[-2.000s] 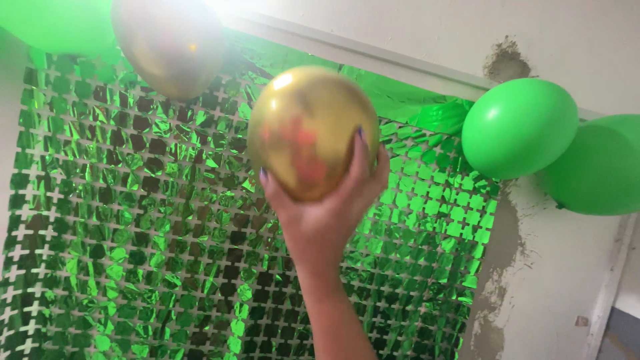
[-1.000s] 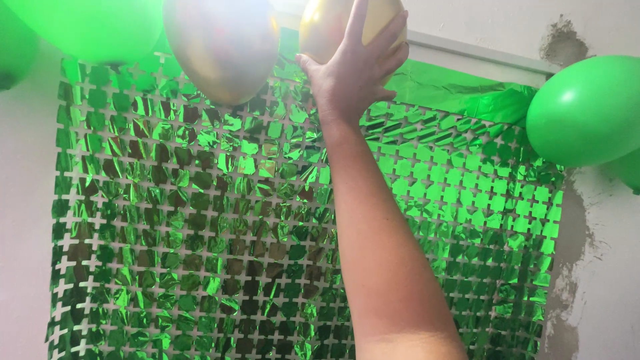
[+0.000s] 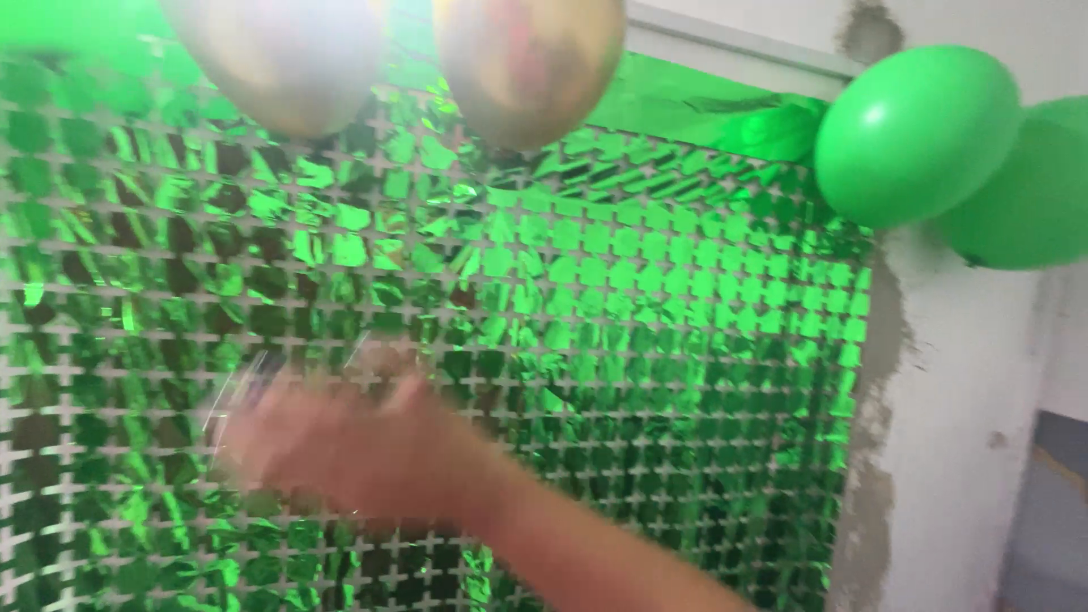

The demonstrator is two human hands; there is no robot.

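Note:
My right hand [image 3: 340, 433] is blurred by motion in front of a shiny green foil curtain [image 3: 680, 280], at the lower left of the middle. Its forearm enters from the bottom right. Thin bright lines show near the fingertips, but whether the fingers hold something is too blurred to tell. Above the hand, a gold metallic balloon [image 3: 531, 59] and another gold balloon [image 3: 289, 59] hang side by side at the top, both cut off by the view's edge. My left hand is out of view.
A green balloon [image 3: 918, 136] overlaps a second green balloon [image 3: 1033, 191] on the right. Part of another green balloon [image 3: 59, 25] shows at the top left. A pale wall [image 3: 952, 408] with rough grey patches runs beside the curtain, and a white ledge [image 3: 739, 42] crosses above it.
My right hand has let go of the gold balloon, which stays at the top beside the other one. The hand has moved down and left from it.

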